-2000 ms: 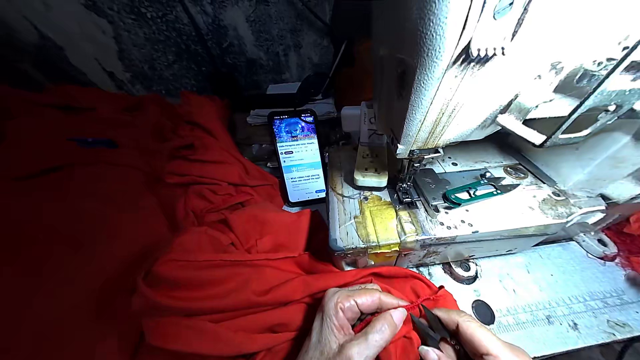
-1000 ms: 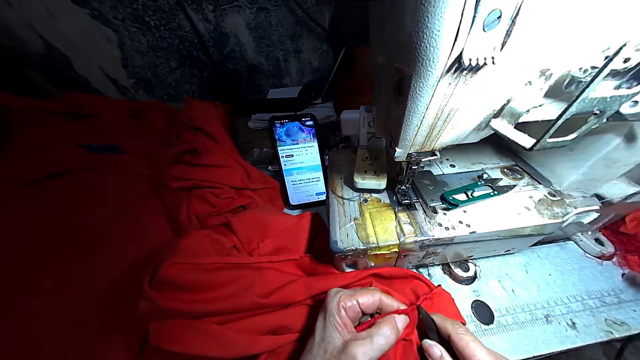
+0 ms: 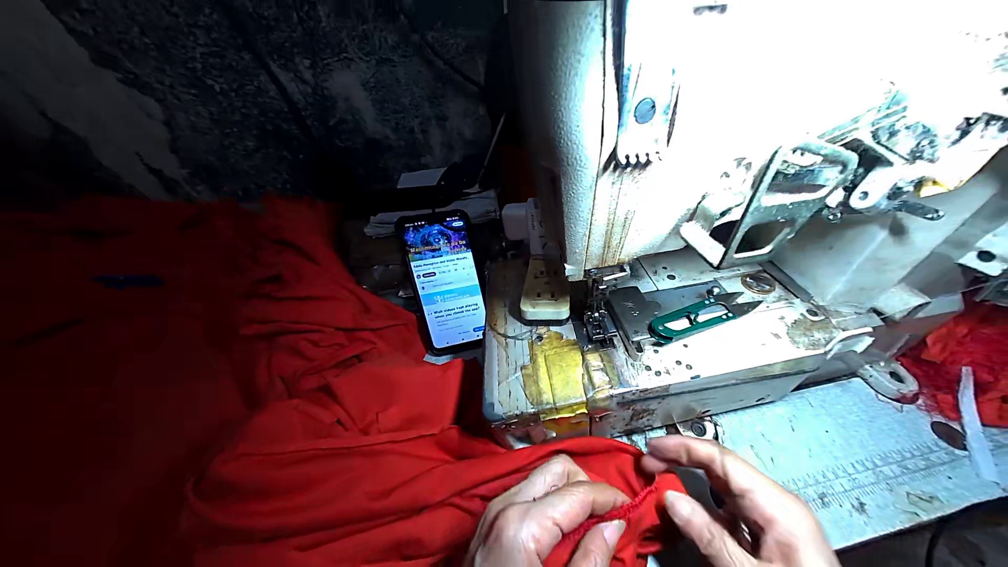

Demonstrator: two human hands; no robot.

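Red fabric [image 3: 339, 488] spreads over the left side and runs to the lower middle. My left hand [image 3: 551, 516] pinches it beside a stitched seam, between thumb and fingers. My right hand [image 3: 732, 504] is at the fabric's right edge, thumb and index finger on either side of it; whether they grip it is unclear. Above stands a white sewing machine [image 3: 583, 134], its presser foot [image 3: 600, 327] over the bed. Green-handled thread snips [image 3: 701, 316] lie on the bed. The dark tool seen earlier at my right hand is not visible.
A lit smartphone [image 3: 445, 291] leans left of the machine, next to a whitish plug block [image 3: 545, 291]. Yellow tape [image 3: 555, 374] covers the bed's corner. Red scraps [image 3: 957, 366] and a white strip [image 3: 975, 425] lie at the right, near the table's printed ruler [image 3: 858, 476].
My right hand has opened out from its closed grip on a dark tool, and its fingers now sit at the fabric edge. My left hand still holds the seam.
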